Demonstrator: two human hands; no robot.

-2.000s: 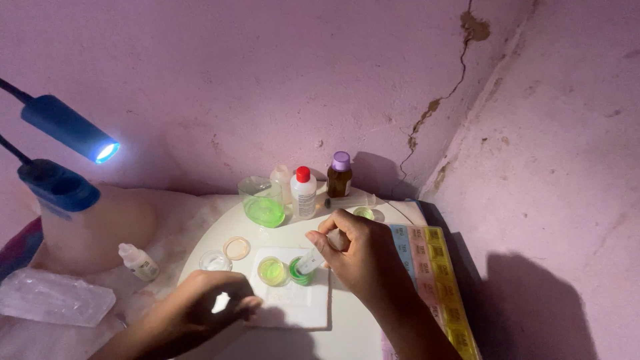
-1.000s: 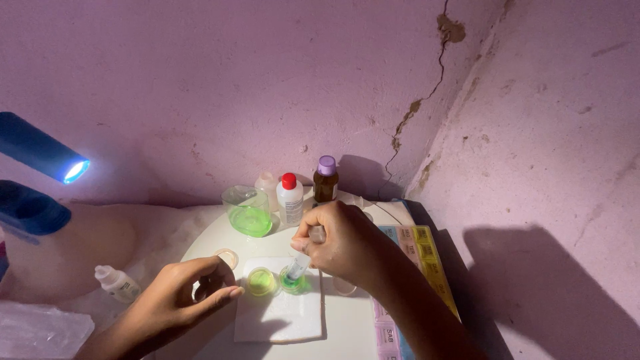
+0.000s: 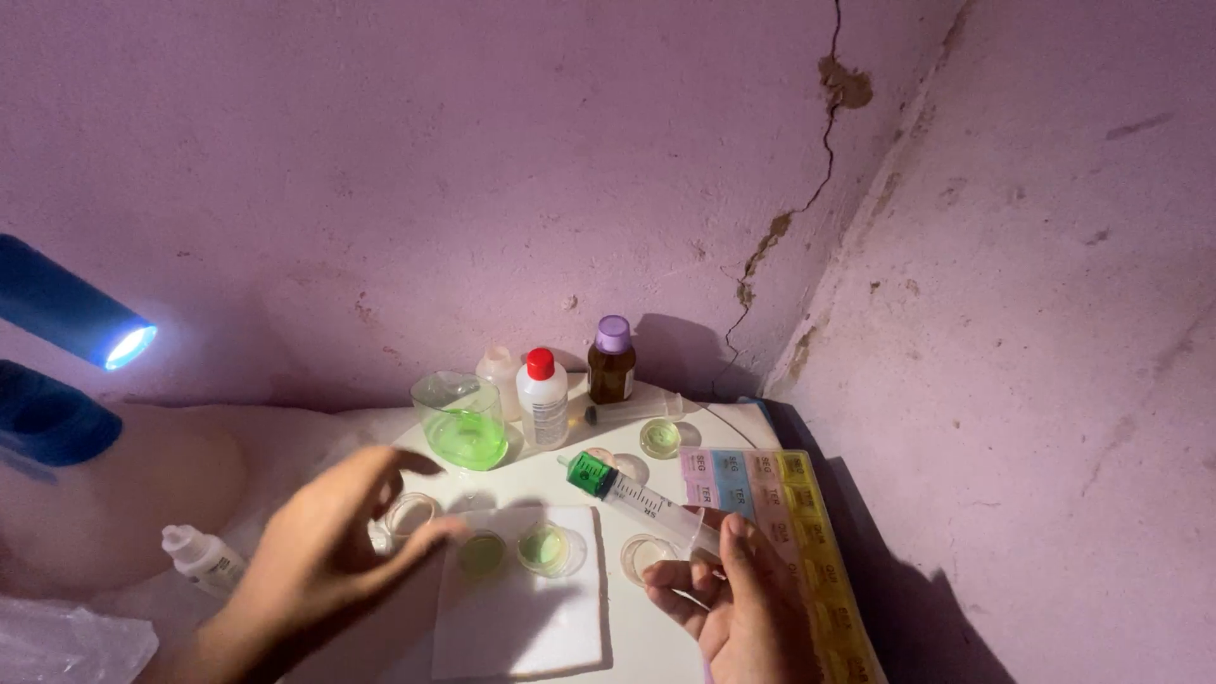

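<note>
My right hand (image 3: 736, 589) holds a clear plastic syringe (image 3: 646, 503) by its rear end, tilted, with green liquid near its nozzle. My left hand (image 3: 332, 532), slightly blurred, has its fingers apart and holds nothing; it is beside a small clear round lid or dish (image 3: 410, 516). Between the hands lies a white square pad (image 3: 513, 636). A small round dish with green liquid (image 3: 544, 547) sits on it, and another greenish dish (image 3: 482, 554) lies in shadow to its left. One more clear round piece (image 3: 646, 559) is beside my right fingers.
At the back stand a clear cup of green liquid (image 3: 463, 427), a red-capped white bottle (image 3: 543, 408), a brown bottle (image 3: 611, 366), a second syringe (image 3: 636, 409) and a small dish (image 3: 660, 438). A colored pill organizer (image 3: 826, 570) is right; a dropper bottle (image 3: 204, 560) and blue lamp (image 3: 71, 304) are left.
My right hand has lifted the syringe away from the right dish on the pad and moved right; green liquid now shows plainly in its barrel. My left hand's fingers have spread.
</note>
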